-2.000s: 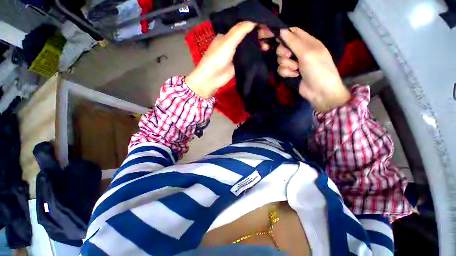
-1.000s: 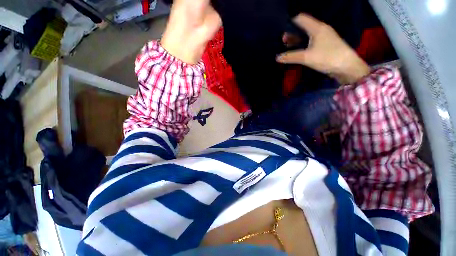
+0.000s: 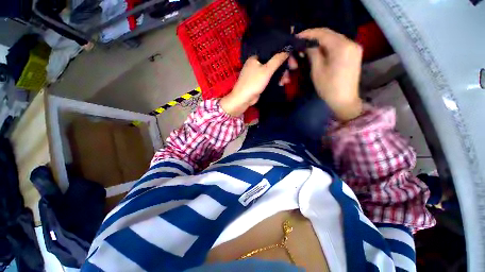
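Note:
A black fabric piece (image 3: 266, 34) is bunched up over the lap at the top centre, and its lower part merges with other dark cloth. My left hand (image 3: 254, 79) pinches the fabric between thumb and fingers. My right hand (image 3: 336, 66) is close beside it, slightly blurred, with its thumb and fingertips on a small dark edge of the same fabric. The fingertips of both hands are nearly touching. The fabric hides parts of the fingers.
A red lattice basket (image 3: 212, 50) stands left of the fabric. The white table edge (image 3: 425, 69) curves down the right side. A white-framed wooden box (image 3: 106, 151) and dark cloth (image 3: 74, 212) are at the left. Yellow-black tape (image 3: 178, 101) marks the floor.
One second ago the hands were apart, the right with its fingers spread. Now they are together, pinching the fabric. The cloth has shifted and more of the red basket shows.

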